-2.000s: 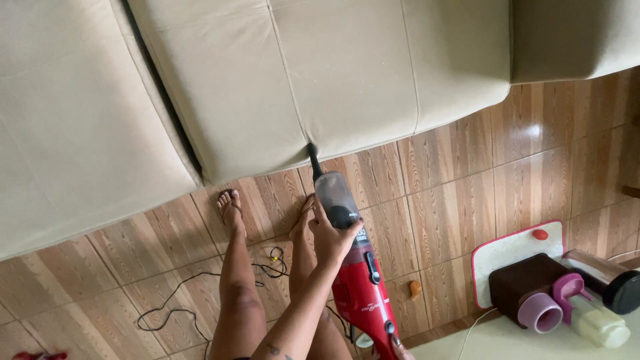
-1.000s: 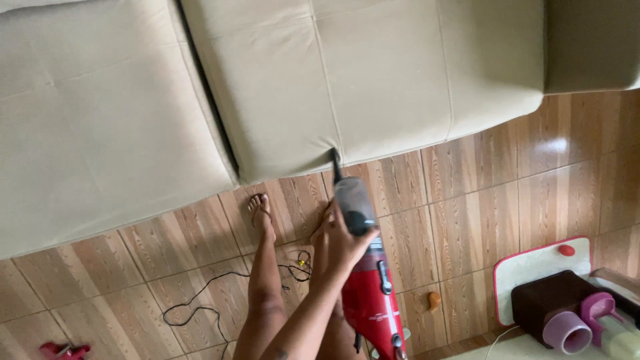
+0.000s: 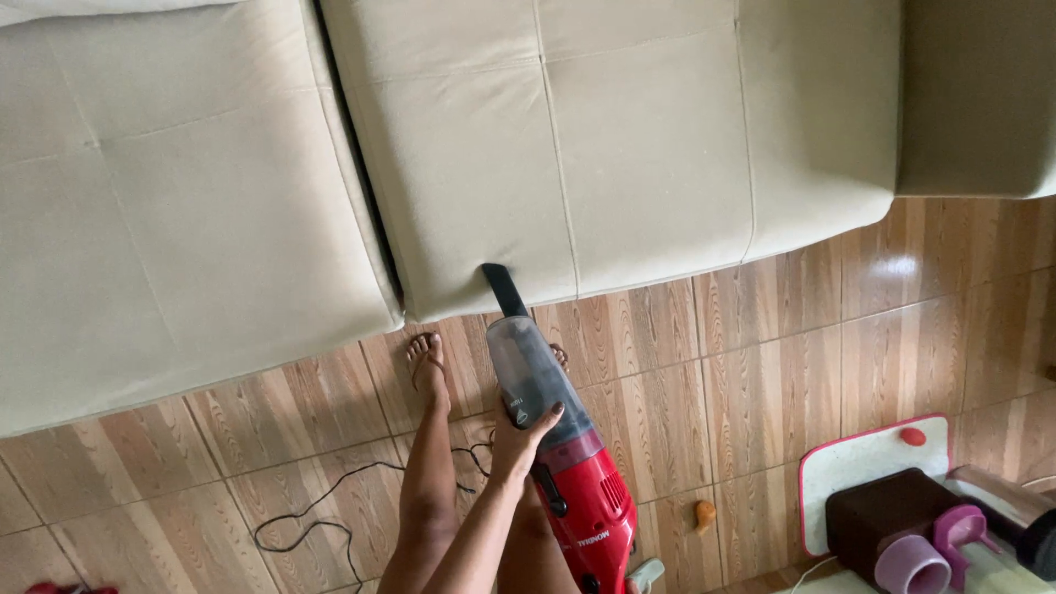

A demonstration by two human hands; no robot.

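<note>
My left hand point(image 3: 524, 433) is wrapped around the clear dust cup of a red Mondial handheld vacuum cleaner point(image 3: 590, 511), its thumb on top. The black crevice nozzle point(image 3: 503, 289) touches the front part of the beige sofa's seat cushion point(image 3: 652, 148), a little right of the dark gap between two cushions. At the bottom edge, only a small part of my right hand point(image 3: 634, 586) shows beside the rear of the vacuum; its grip is mostly hidden.
A black cord point(image 3: 318, 495) lies looped on the wood-look tile floor point(image 3: 767, 355), left of my legs. An orange-brown object point(image 3: 704, 516) lies right of the vacuum. At lower right are a red-edged white mat point(image 3: 866, 450), a dark brown container point(image 3: 887, 511) and a purple cup point(image 3: 912, 565).
The nozzle has moved left along the cushion's front, from near the seam toward the gap between cushions. The vacuum now tilts more to the left. My left hand stays on it.
</note>
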